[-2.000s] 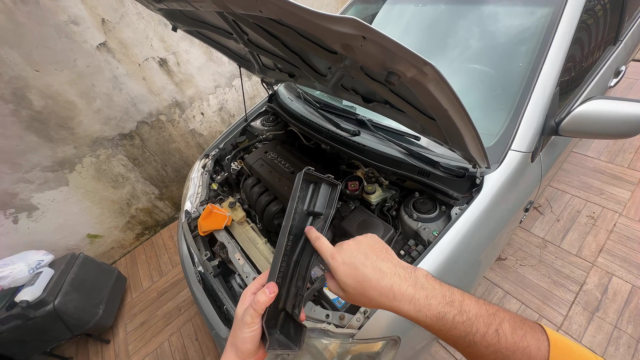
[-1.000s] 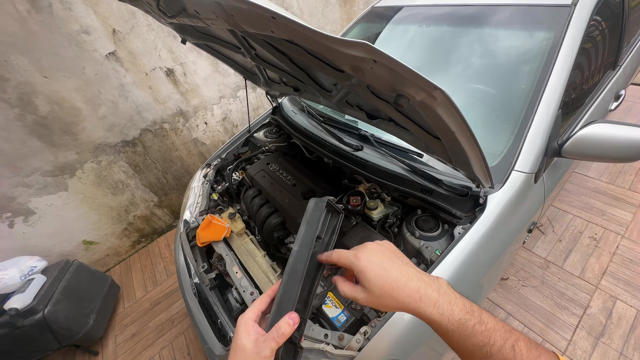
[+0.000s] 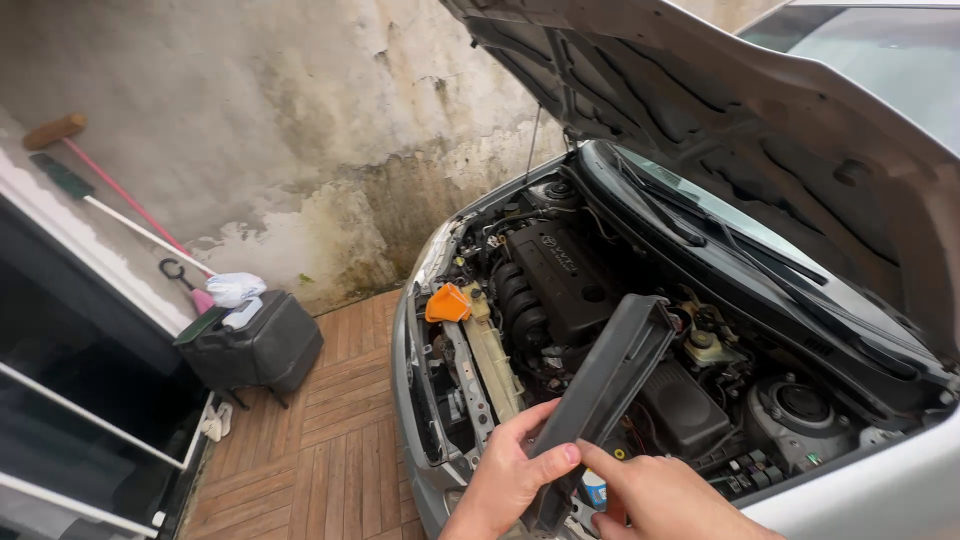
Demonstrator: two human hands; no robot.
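Note:
My left hand (image 3: pixel 517 472) grips a long black plastic trough-shaped cover (image 3: pixel 600 375) near its lower end, with the thumb across its side. The index finger of my right hand (image 3: pixel 652 487) touches the cover's lower part beside my left thumb; its other fingers are partly curled and hold nothing that I can see. Both hands are over the front of an open engine bay. Behind the cover lie the black engine cover (image 3: pixel 559 274) and a black box-shaped housing (image 3: pixel 682 405). An orange cloth-like piece (image 3: pixel 448 303) rests at the front left of the bay.
The raised hood (image 3: pixel 720 112) hangs over the bay at the right, held by a thin prop rod (image 3: pixel 534 142). A stained wall (image 3: pixel 315 127) stands behind. On the left are a black container (image 3: pixel 255 345) with a white bag (image 3: pixel 235 288) on it, and long-handled brushes.
The view has swung left, bringing the brushes in. My right index finger has moved from the middle of the cover down toward my left thumb. My left hand still holds the cover.

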